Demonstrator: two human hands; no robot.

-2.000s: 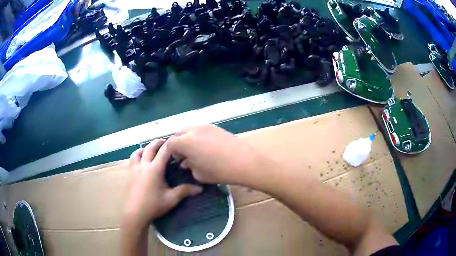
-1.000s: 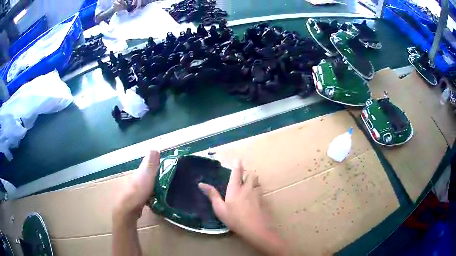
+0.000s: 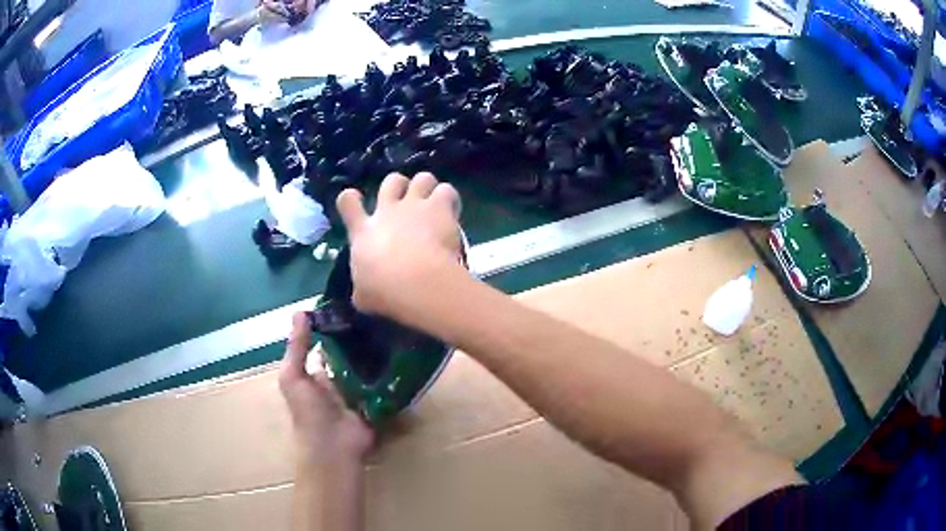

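A green car body (image 3: pixel 399 375) with a dark hollow middle is tilted above the cardboard, near the metal rail. My left hand (image 3: pixel 330 399) holds it from the lower left side, with the thumb up beside a black part (image 3: pixel 334 317) at the body's edge. My right hand (image 3: pixel 407 244) lies over the far end of the body with bent fingers and hides that end. Whether it grips the body or a part inside cannot be seen.
A white glue bottle (image 3: pixel 729 303) with a blue tip sits on the cardboard (image 3: pixel 581 415). Green car bodies (image 3: pixel 819 252) stand at right and lower left. A heap of black parts (image 3: pixel 467 124) lies beyond the metal rail (image 3: pixel 560 230). A white bag (image 3: pixel 83 218) and blue crate (image 3: pixel 104 104) are left. Another person's hand (image 3: pixel 272 12) shows at top.
The car body has turned and tilted up from the cardboard. My right hand has moved from its near right side to its far end. My left hand stays at its left side.
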